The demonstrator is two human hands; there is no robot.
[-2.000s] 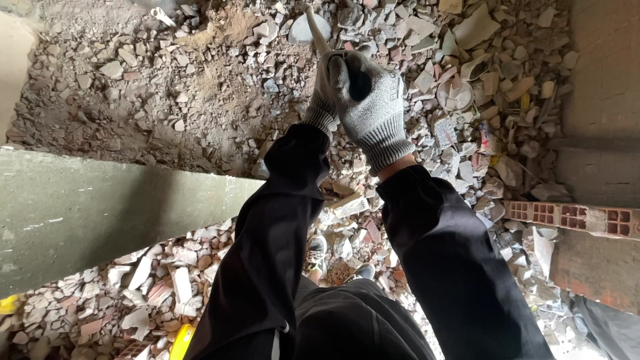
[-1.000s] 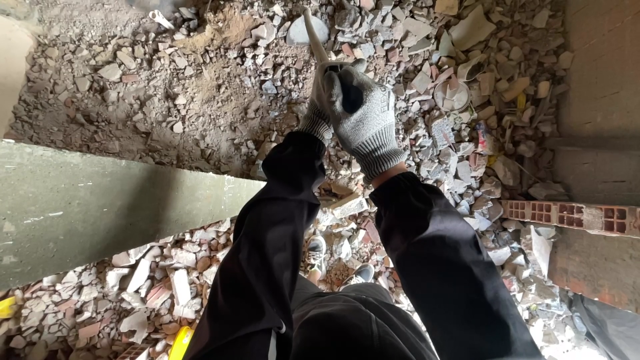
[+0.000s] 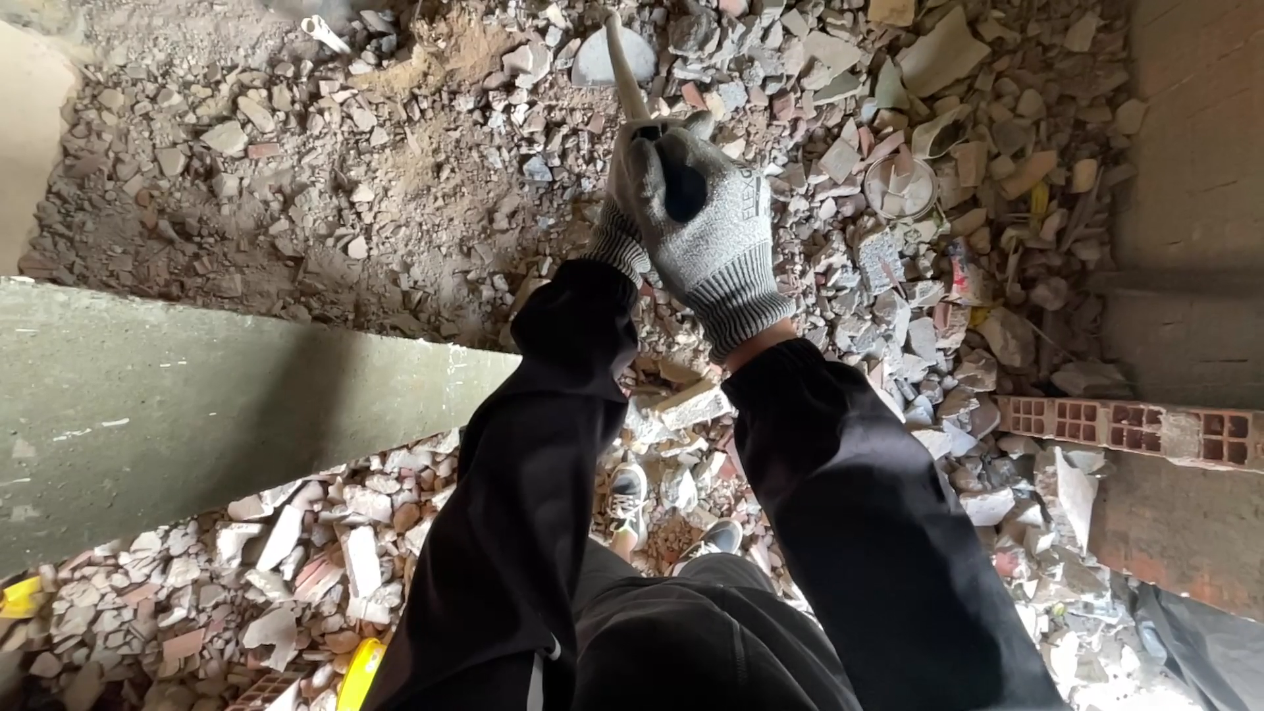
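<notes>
Both hands wear grey knitted work gloves with ribbed cuffs and are together above the rubble. My right hand [image 3: 706, 202] is closed around a long pale handle [image 3: 624, 74], which looks wooden and points away from me. My left hand [image 3: 622, 188] is beside and partly behind it, closed on the same handle. A rounded grey blade [image 3: 614, 57], perhaps a shovel's, shows around the far end of the handle; whether the two are joined cannot be told. The rest of the handle is hidden by the gloves.
Broken tile and masonry rubble [image 3: 839, 158] covers the ground under my feet. A green-grey slab or wall edge [image 3: 178, 405] runs in from the left. Hollow red bricks [image 3: 1136, 430] line the right side. Yellow objects [image 3: 360, 676] and a white pipe piece [image 3: 326, 35] lie about.
</notes>
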